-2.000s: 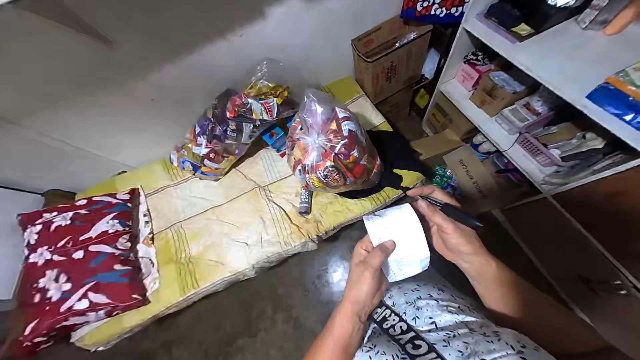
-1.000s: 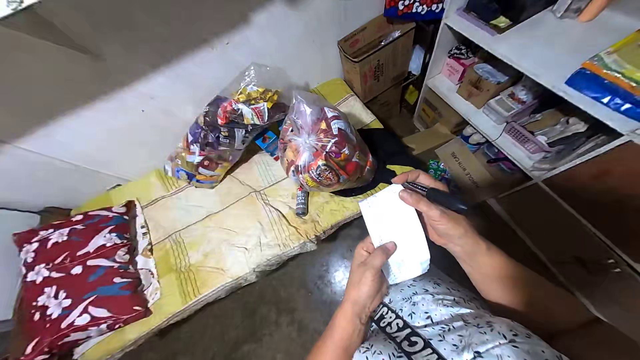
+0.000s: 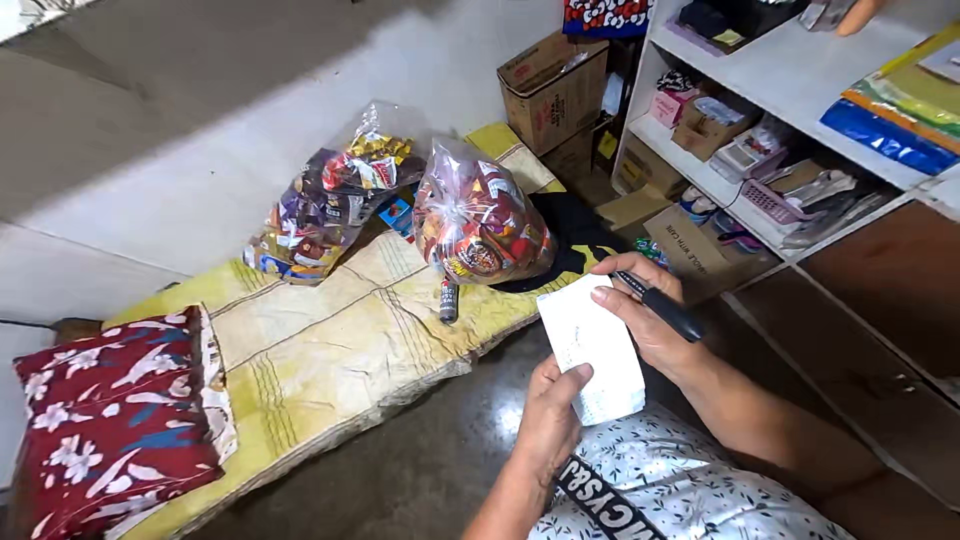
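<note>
My left hand point(image 3: 553, 412) grips the lower left edge of a small white sheet of paper point(image 3: 592, 345), thumb on its face; the paper bears faint handwriting. My right hand point(image 3: 649, 307) holds a black marker pen point(image 3: 667, 309) and pinches the paper's upper right edge. Beyond the paper, a knotted clear plastic bag of snack packets point(image 3: 487, 225) rests on the bed, partly on a black cloth point(image 3: 574, 225). Left of it leans a second clear bag of packets point(image 3: 337, 195). A small dark cylindrical container point(image 3: 448, 301) lies on the mattress in front of them.
A thin mattress with a yellow and cream cover point(image 3: 330, 337) runs along the wall. A red floral pillow point(image 3: 120, 420) lies at its left end. Behind the bed's far end stands a cardboard box point(image 3: 555, 97). White shelves point(image 3: 787, 75) with boxes and baskets are at right.
The paper has turned more upright and shows more of its face than two seconds ago. My right hand has moved up to the paper's top right edge, the marker still in it.
</note>
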